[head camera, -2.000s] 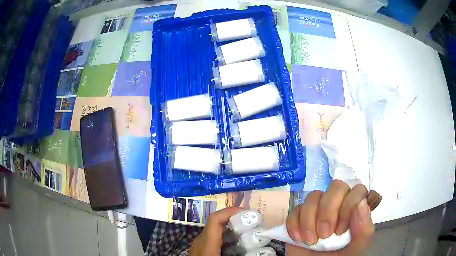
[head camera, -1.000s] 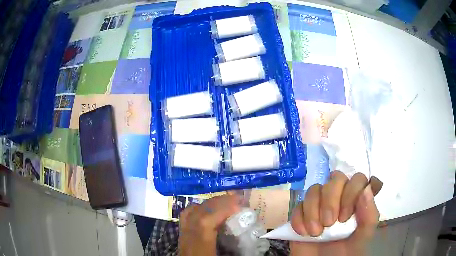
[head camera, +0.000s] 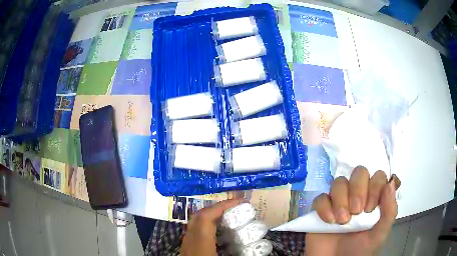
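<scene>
My left hand point(head camera: 208, 227) holds about three white units point(head camera: 245, 231) together below the tray, their end faces up and showing small marks. My right hand point(head camera: 357, 205) is closed round a white cone bag point(head camera: 320, 223). The bag's pointed tip faces left, close to the units' ends; whether it touches them is hard to tell. A brownish end of the bag sticks out above the fist. The blue tray point(head camera: 186, 186) lies in front of me with white, clear-ended units point(head camera: 239, 71) in two columns, the right column longer than the left.
A smartphone point(head camera: 103, 157) lies left of the tray. Stacked blue-edged trays point(head camera: 37, 75) stand at far left. A crumpled white wipe point(head camera: 357, 142) and a thin clear plastic film point(head camera: 383, 100) lie on the right. A printed sheet point(head camera: 320, 80) lies under the tray.
My right hand has moved right and slightly up with the cone bag, so its tip has drawn back a little. The held units have tilted, and the clear film beside the wipe has shifted.
</scene>
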